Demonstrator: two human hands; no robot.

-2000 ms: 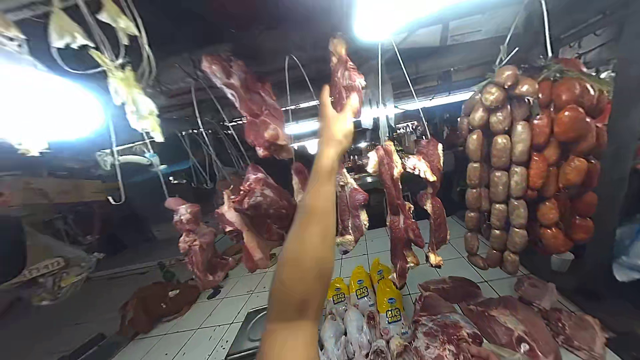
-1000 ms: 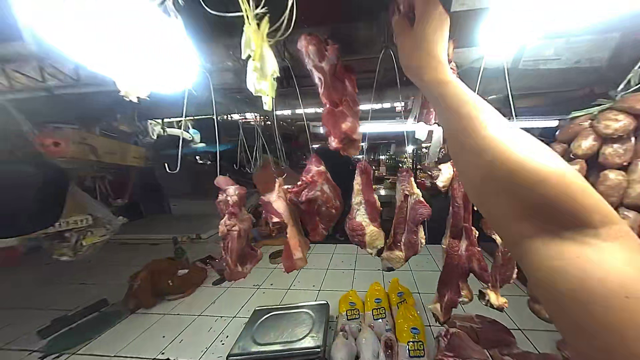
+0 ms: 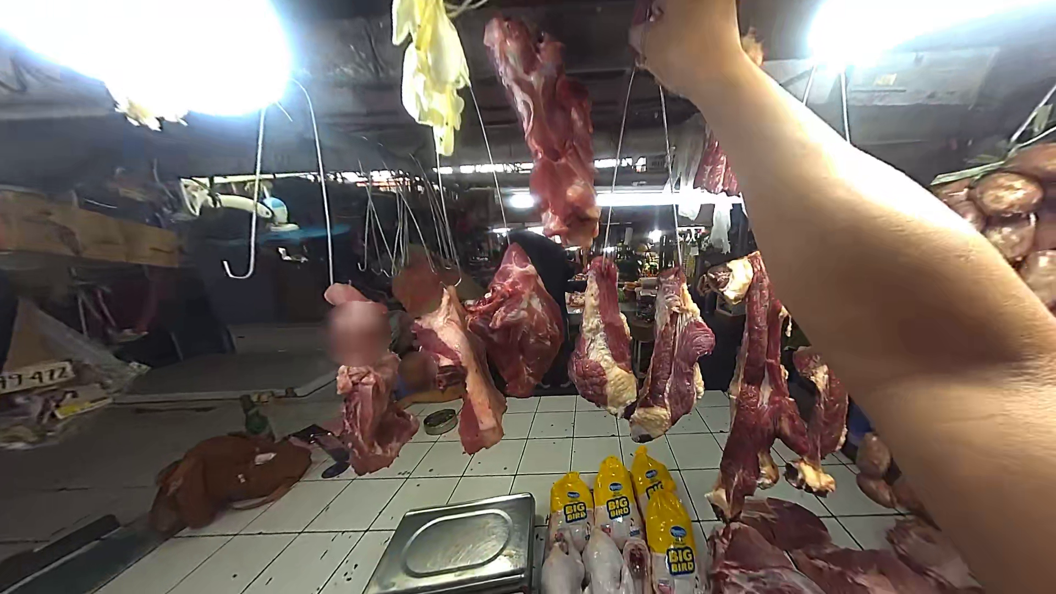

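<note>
At the top edge, my right hand (image 3: 689, 41) is raised among the hanging meat, my forearm crossing the right side. Its fingers are partly cut off, so its grip is unclear; something dark red is beside them. A long piece of raw meat (image 3: 557, 140) hangs to its left. Below hang a large red cut (image 3: 518, 330), two fatty cuts (image 3: 606, 346) (image 3: 672, 359) and a long dark strip of meat (image 3: 755, 388). Further left are a pale fatty slab (image 3: 474, 371) and another raw cut (image 3: 371, 421). My left hand is not in view.
A steel scale platform (image 3: 462, 544) and yellow-wrapped whole chickens (image 3: 615, 503) stand on the white tiled counter (image 3: 330, 511). Raw meat slabs (image 3: 775, 544) lie at right. Empty metal hooks (image 3: 256, 206) and a yellowish plastic bundle (image 3: 433, 70) hang at left; sausage links (image 3: 1011, 198) hang at right.
My right hand has moved up from beside a small hanging piece of meat to the top edge of the view. The view has turned left, and the scale platform shows fully.
</note>
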